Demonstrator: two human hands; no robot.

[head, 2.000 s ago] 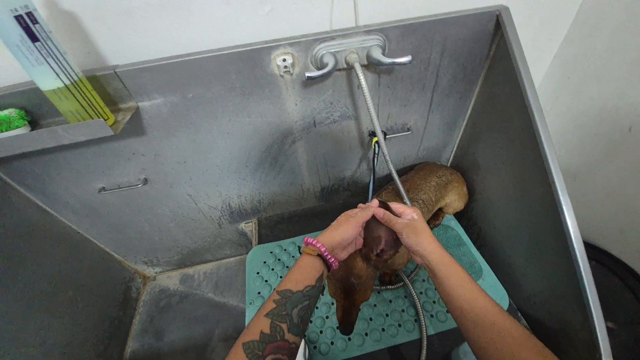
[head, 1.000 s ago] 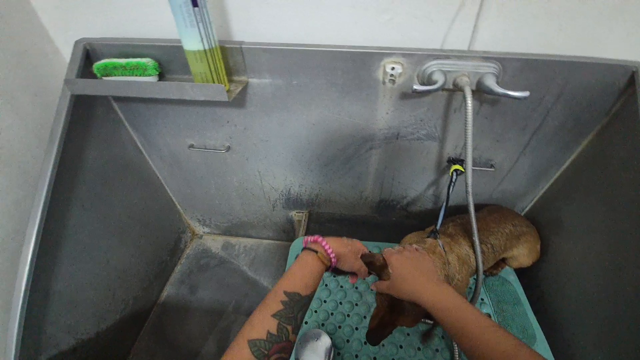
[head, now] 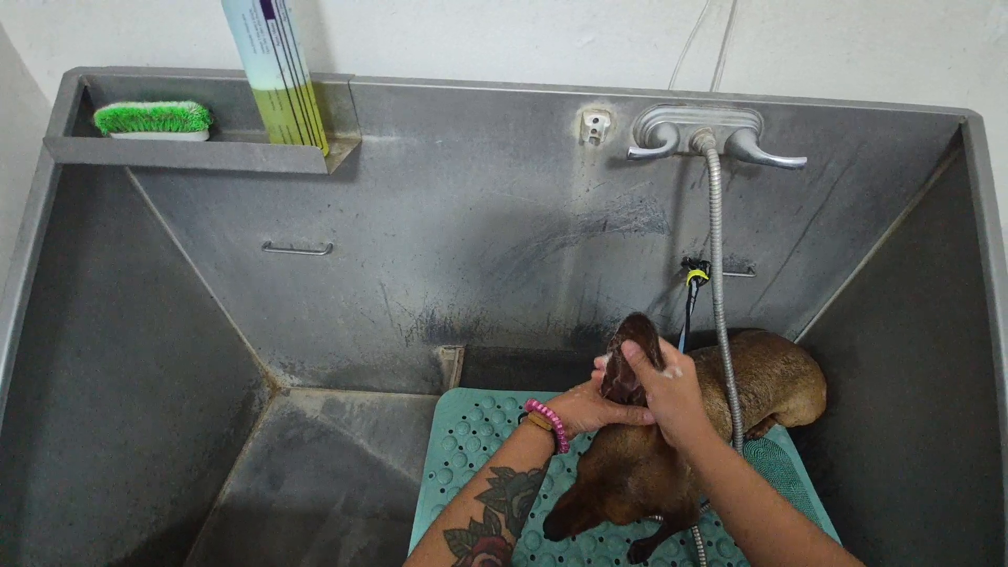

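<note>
A wet brown dog (head: 630,472) is on a green rubber bath mat (head: 472,425), its head low and its snout toward the lower left. Both hands are on its raised ear (head: 632,354). My left hand (head: 591,405), with a pink beaded bracelet at the wrist, holds the ear from the left and at its base. On the inner face of the ear lies the thumb of my right hand (head: 669,394), which grips it from the right and has a little white lather on it. A dark leash (head: 690,303) runs from a wall handle down behind my right hand.
Steel tub walls (head: 441,220) surround the mat. From the mixer tap (head: 701,130) a metal shower hose (head: 717,236) hangs across the dog's body. At the upper left, a ledge (head: 189,155) holds a green-bristled brush (head: 153,120) and a tall printed package (head: 279,79). A metal handle (head: 298,249) is on the back wall.
A second ago my hands were lower around the dog's head and ear; now the ear is lifted upright between them. The view has swung left since two seconds ago.
</note>
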